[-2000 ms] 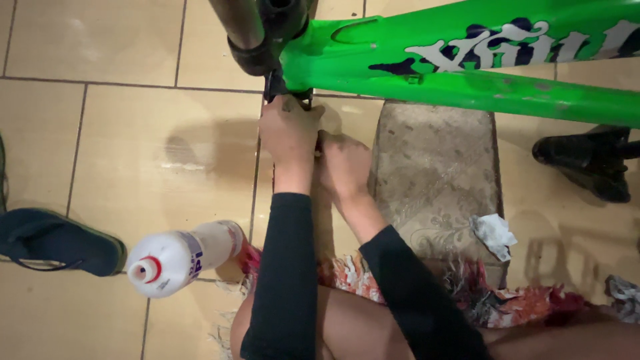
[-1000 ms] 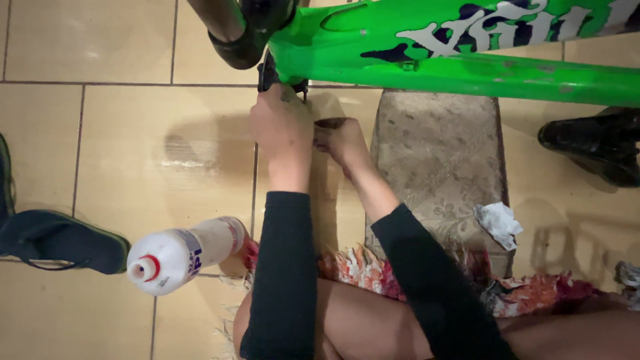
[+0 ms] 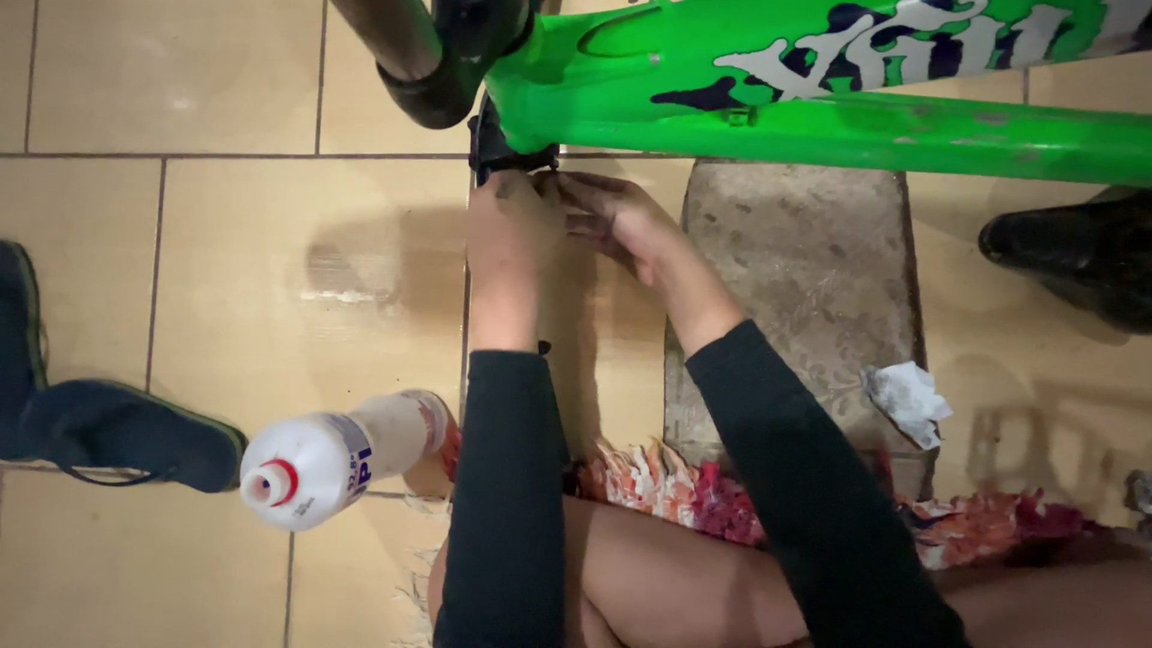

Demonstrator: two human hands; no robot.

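Observation:
A green bicycle frame (image 3: 612,81) crosses the upper right, with a dark tube and clamp (image 3: 432,81) at its front end. Just below that end sits a black part (image 3: 504,148). My left hand (image 3: 511,234) is at this part, its fingertips hidden beneath or behind it, so its hold cannot be made out. Close on its right, my right hand (image 3: 621,216) has its thumb and fingers bent toward the left fingers, near the lower edge of the black part. Whether something small is pinched between the fingertips does not show.
An open white plastic bottle (image 3: 315,463) stands left of my left sleeve. Dark flip-flops (image 3: 135,432) lie at the far left. Right of my hands is a worn mat (image 3: 801,297) with crumpled white paper (image 3: 907,403). A bicycle saddle (image 3: 1080,256) is at the right; a shaggy rug (image 3: 720,504) lies under my legs.
My right hand's fingers have spread and turned, showing more of the palm side than before. My left hand stays at the black part under the frame.

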